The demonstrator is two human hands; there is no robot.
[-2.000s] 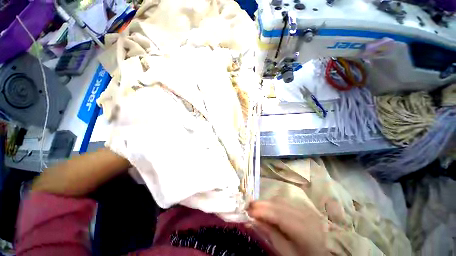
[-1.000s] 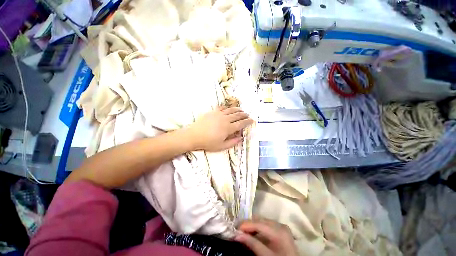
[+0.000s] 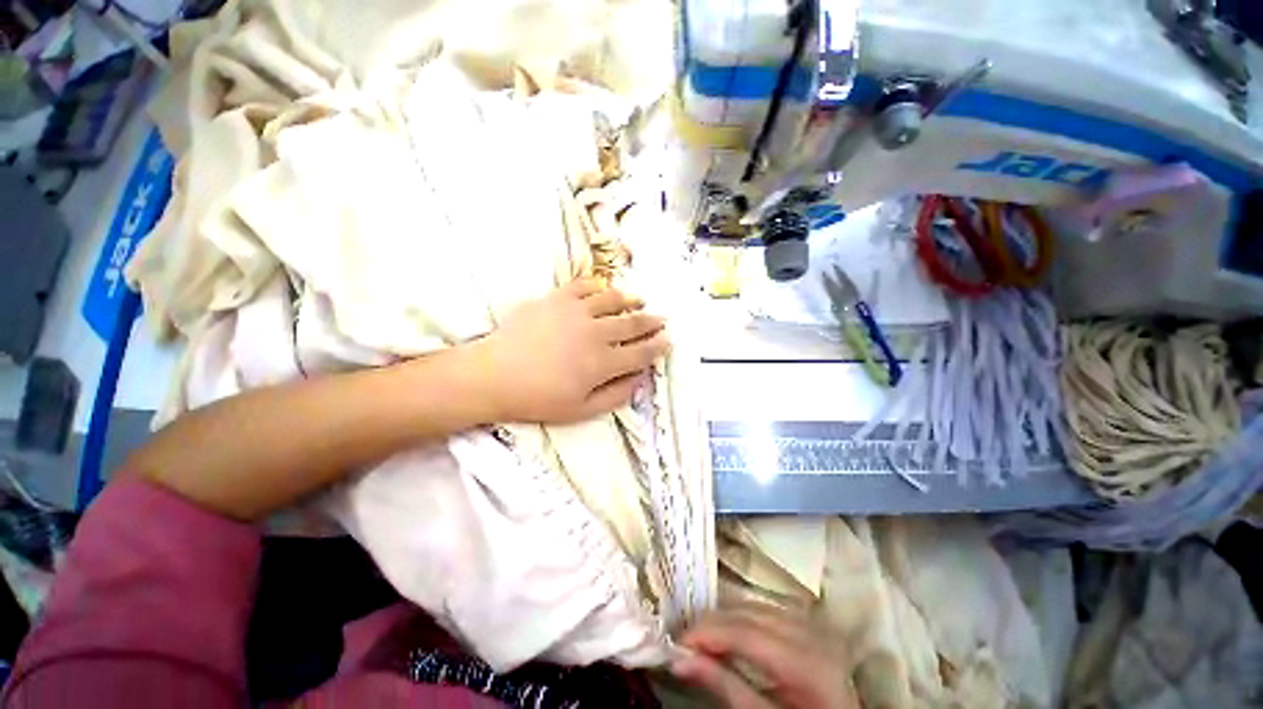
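Observation:
A large cream garment piece (image 3: 360, 180) is heaped left of the needle and hangs over the table's front edge. Its gathered seam (image 3: 623, 457) runs from near the presser foot (image 3: 720, 215) down toward my lap. My left hand (image 3: 575, 349) lies flat on the cloth beside the seam, fingers slightly apart and pointing right. My right hand (image 3: 762, 658), blurred at the bottom, pinches the lower end of the seam edge. A narrow white strip (image 3: 682, 513) lies along the seam between my hands. The white sewing machine (image 3: 942, 125) stands at the upper right.
Thread snips (image 3: 862, 326) lie right of the needle. Red-orange loops (image 3: 983, 243), pale lilac strands (image 3: 970, 381) and a beige cord bundle (image 3: 1150, 402) lie further right. The ruled grey table edge (image 3: 887, 471) runs in front. More cream cloth (image 3: 887, 596) hangs below it.
My left hand has come from under the cloth's left side onto the seam. My right hand stays at the seam's lower end. The view has shifted, bringing the machine closer.

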